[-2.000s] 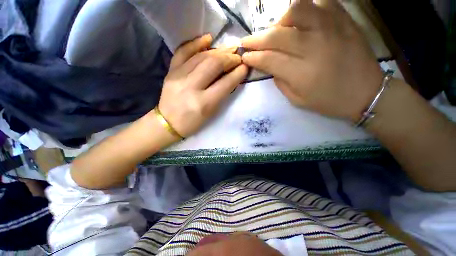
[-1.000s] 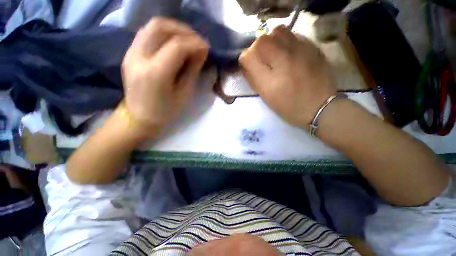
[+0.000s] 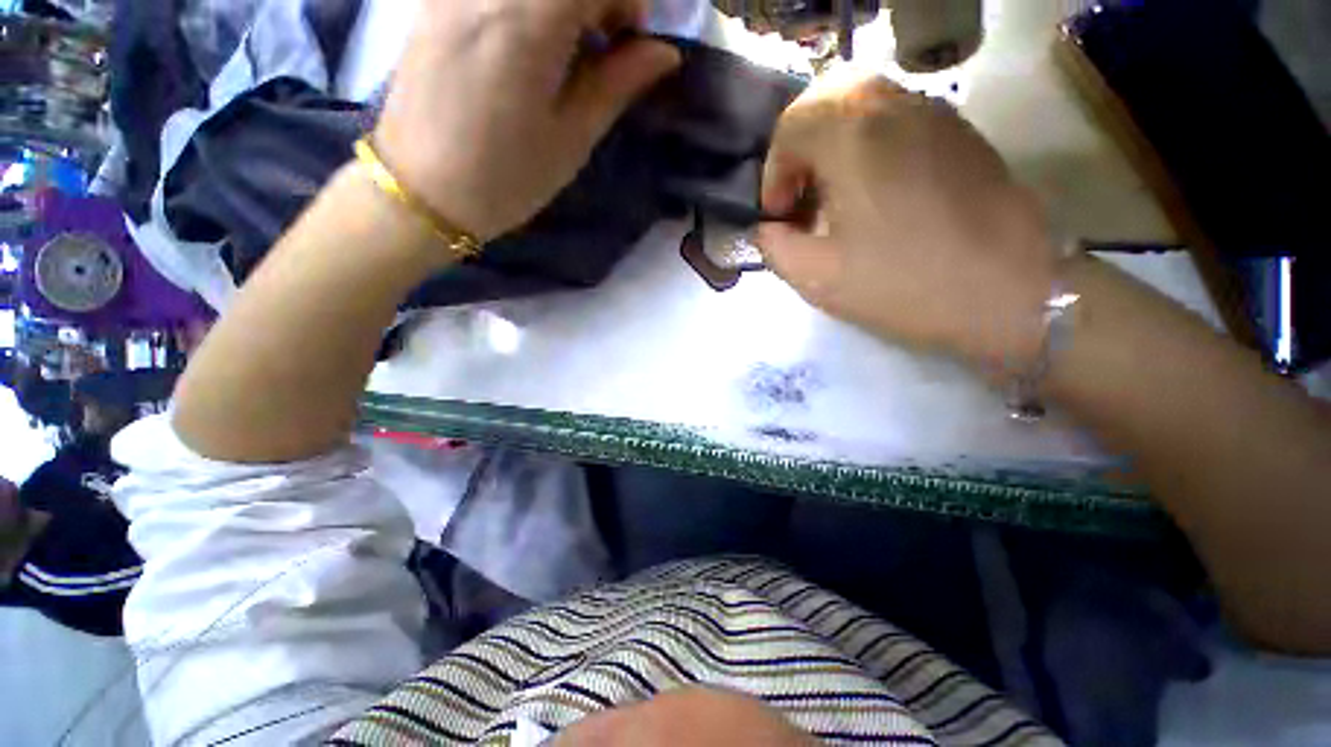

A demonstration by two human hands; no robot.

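The dark panel (image 3: 628,190) lies bunched on the white table from the left up to the machine. My left hand (image 3: 511,117) is at the upper left over the dark panel, its thumb and fingers closed on the cloth's upper edge. My right hand (image 3: 905,219) is right of it, below the machine head, with thumb and fingers pinching a dark edge of the same panel. The cloth is stretched between the two hands. The presser foot area (image 3: 839,37) is lit at the top and partly hidden by the right hand.
A black slab, likely a phone (image 3: 1197,132), with a brown-gold edge is at the upper right. The beige machine bed (image 3: 1022,132) is beside it. The white table (image 3: 642,350) has a green front edge. A purple machine (image 3: 110,277) and a person in dark clothing (image 3: 80,511) are at the left.
The light cloth in both hands has given way to the dark panel. My left hand has moved up and now grips its upper edge. The scissors at the right are out of view.
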